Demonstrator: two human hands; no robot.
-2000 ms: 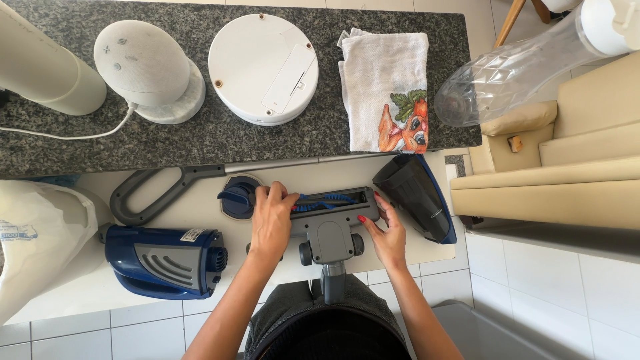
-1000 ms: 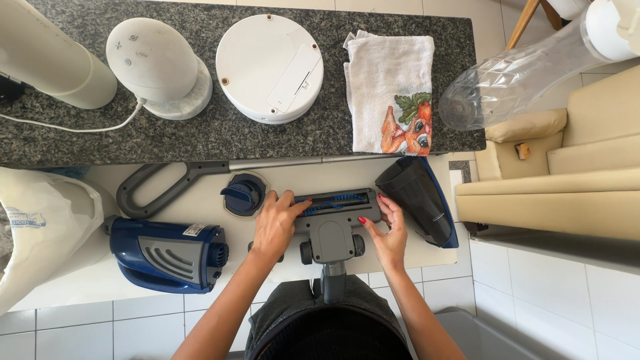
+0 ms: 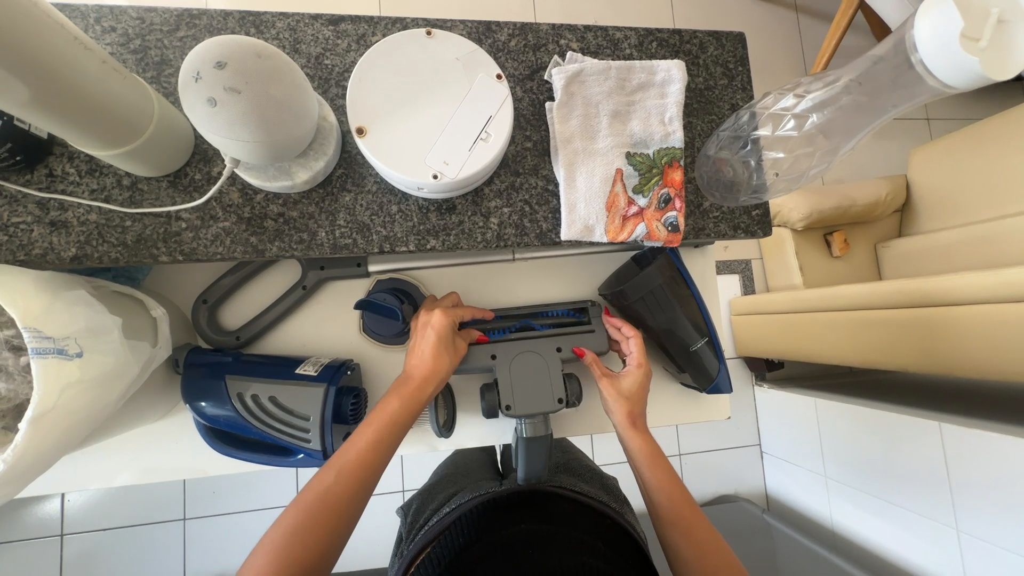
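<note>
A grey vacuum cleaner floor head [image 3: 528, 376] lies underside up on the white surface, its brush roller [image 3: 540, 322] with blue bristles showing in the slot. My left hand [image 3: 438, 340] grips the left end, fingertips at the slot's left part. My right hand [image 3: 620, 368] holds the right end, thumb on the face and fingers at the edge. Just left of my left hand is a blue round cap [image 3: 390, 310]; a round filter [image 3: 442, 410] lies partly hidden behind my left forearm. The blue vacuum motor body [image 3: 268, 406] lies farther left, the dark dust container [image 3: 668, 320] to the right.
A grey handle with a metal tube [image 3: 256, 324] lies along the granite counter [image 3: 528, 216]. On the counter are a smart speaker [image 3: 248, 100], a white round device [image 3: 428, 112], a folded cloth [image 3: 604, 120] and a clear bottle [image 3: 800, 132]. A lined bin [image 3: 152, 352] stands left.
Two seconds ago the brush roller sat tilted partly out of the slot; it now lies within it. My left hand has stayed near the left end, its fingers shifting.
</note>
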